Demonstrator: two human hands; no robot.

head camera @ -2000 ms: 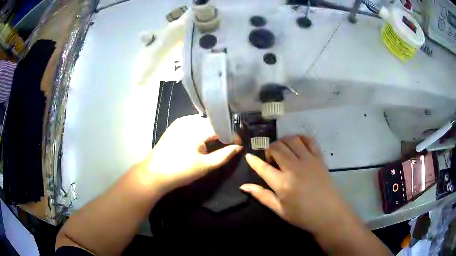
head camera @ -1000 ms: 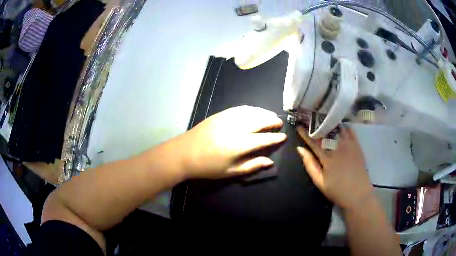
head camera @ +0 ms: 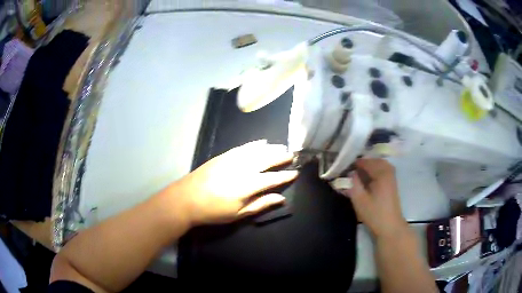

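Observation:
A black garment panel (head camera: 309, 240) lies under the white sewing machine head (head camera: 337, 114), with a pale stitch line along its left side. My left hand (head camera: 243, 183) lies on the panel left of the needle area, fingers apart and pointing at it. A small dark flap edge shows below its fingers. My right hand (head camera: 372, 191) is at the right of the presser foot area, fingers bent near a small cream knob (head camera: 341, 183); whether it grips anything is unclear. The needle is blurred.
A lit cream lamp head (head camera: 272, 86) is behind the panel. A stack of black cloth (head camera: 34, 126) lies on a brown board at left. A red-cased smartphone (head camera: 455, 237) lies at right. A small brown-grey block (head camera: 244, 40) lies at the back. A yellow-labelled white item (head camera: 476, 98) is on the machine arm.
Since one second ago the view has shifted, so the machine appears further left and lower. My right hand's fingers have moved off the cloth up to the cream knob. My left hand stays on the panel.

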